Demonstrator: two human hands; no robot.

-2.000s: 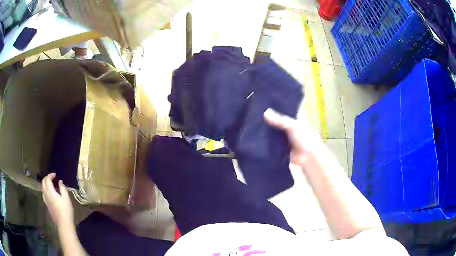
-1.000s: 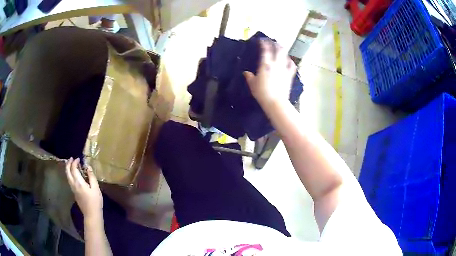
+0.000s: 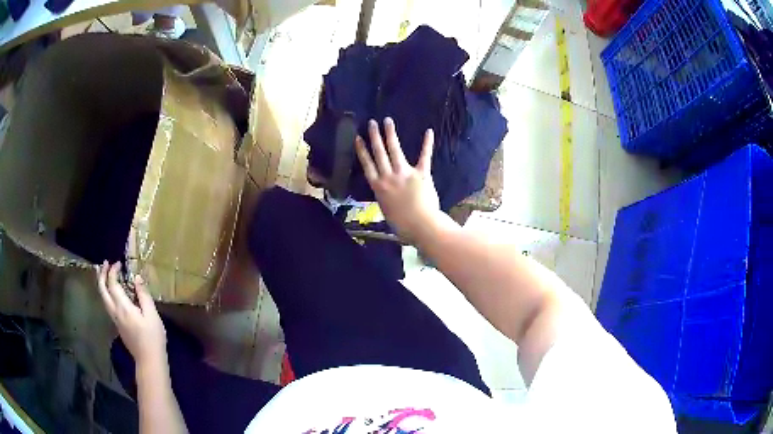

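A heap of flat navy-black cloth pieces (image 3: 398,80) lies on a wooden chair (image 3: 486,191) in front of me. My right hand (image 3: 404,182) rests on the near part of the heap, fingers spread, palm down, with nothing seen gripped. A large open cardboard carton (image 3: 191,195) stands at the left, with dark contents (image 3: 110,191) inside. My left hand (image 3: 134,312) is at the carton's near bottom corner, its fingers curled over the edge and holding it.
A blue slatted crate (image 3: 678,72) stands at the upper right, a blue bin (image 3: 686,280) below it. A red object (image 3: 607,15) is at the top right. A table edge (image 3: 110,10) and a person's foot (image 3: 169,25) show at the upper left. A yellow line (image 3: 566,144) runs along the floor.
My right hand first held a dark piece at the heap's right side, then moved over the heap's top, and now lies lower on its near part. My left hand has stayed at the carton's edge.
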